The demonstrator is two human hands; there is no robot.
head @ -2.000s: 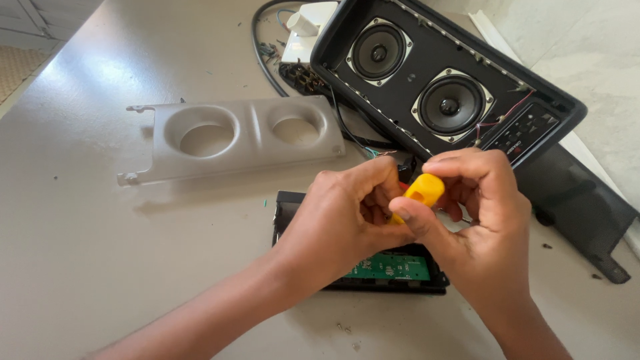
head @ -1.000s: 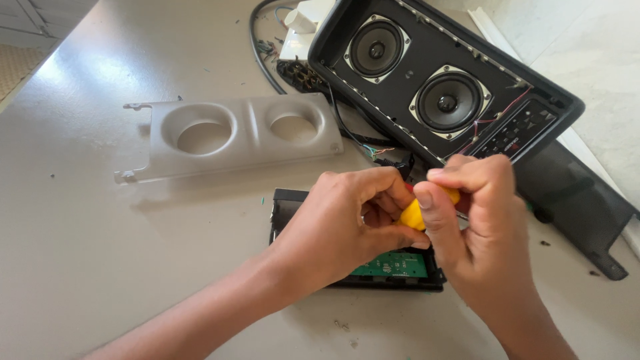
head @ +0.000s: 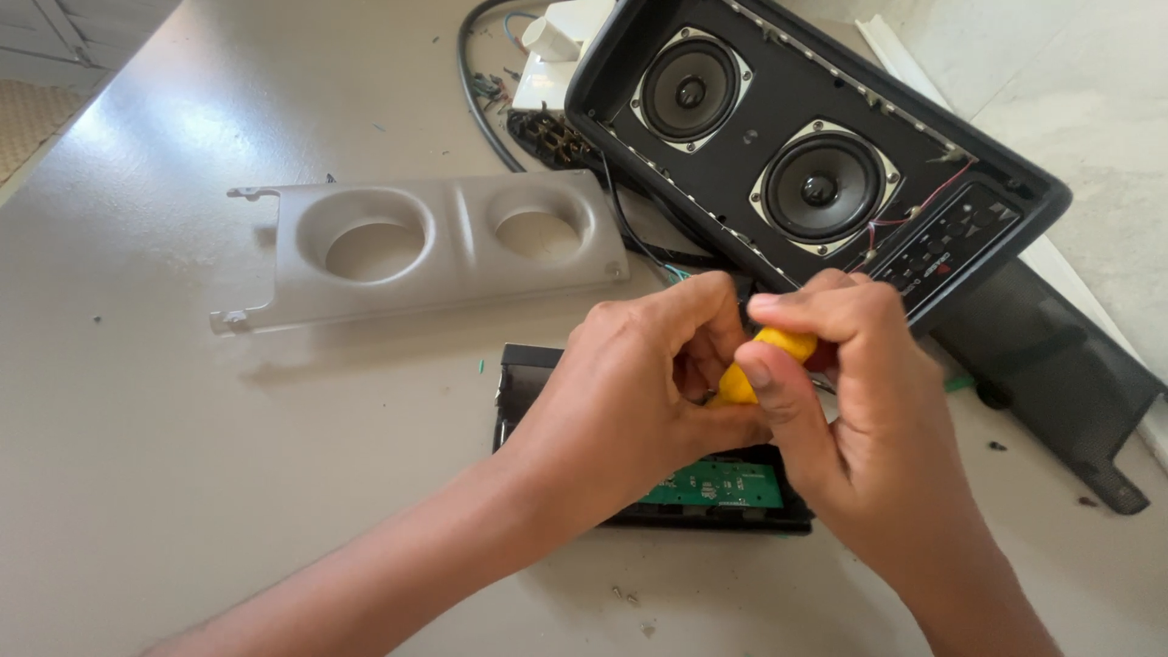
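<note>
My right hand (head: 849,392) grips a yellow tool handle (head: 771,360), thumb on one side and curled fingers on the other. Around the lower end of that handle close the thumb and fingers of my left hand (head: 657,383); the tool's tip is hidden. Something red shows behind my right fingers, too covered to name. Both hands are above a black plastic housing (head: 525,356), which lies on the table with a green circuit board (head: 721,484) inside it. My left hand and wrist hide part of the housing.
A black speaker cabinet (head: 748,137) with two drivers and thin wires lies at the upper right, partly over a dark mesh grille (head: 1049,365). A translucent plastic panel (head: 461,265) with two round openings lies left. Cables, a white box (head: 566,78) and small screws (head: 625,595) are around.
The yellow handle has turned between my fingers, and my right thumb and fingers have shifted around it. Both hands stay over the black housing.
</note>
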